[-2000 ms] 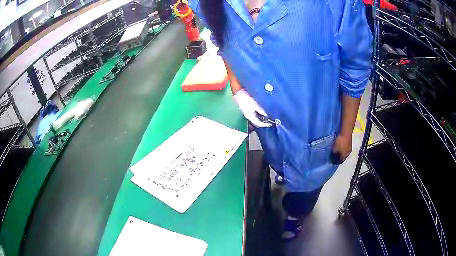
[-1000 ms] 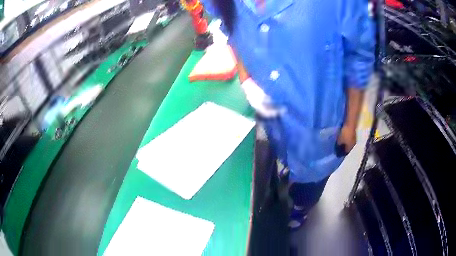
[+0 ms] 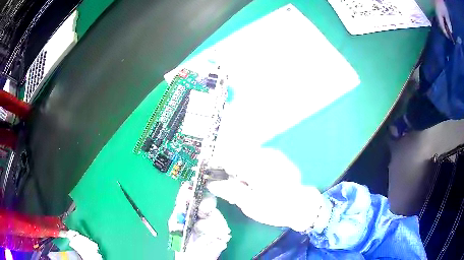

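A green circuit board [image 3: 165, 119] lies on the mat and the white paper's left corner, parts up. A second board [image 3: 202, 170] stands nearly edge-on over its right side. My gloved left hand [image 3: 201, 228] grips this board's lower end, near a green block [image 3: 176, 240]. My gloved right hand [image 3: 269, 188], washed out by glare, is closed around a small dark and silver tool [image 3: 218, 174] at the edge-on board. Its tip is blurred and its type is unclear. Thin dark tweezers or a probe [image 3: 136, 208] lie on the mat at the left.
White paper [image 3: 300, 66] lies behind the boards; a printed sheet [image 3: 379, 15] lies farther right. A dark conveyor [image 3: 96, 91] runs at left. A red duct [image 3: 30, 223] and white cloth [image 3: 84, 245] are at lower left. Another person's blue sleeve [image 3: 442, 71] shows at upper right.
The view has swung down and left from the standing person to the bench. Both my gloved hands, the boards and the thin tool have come into view.
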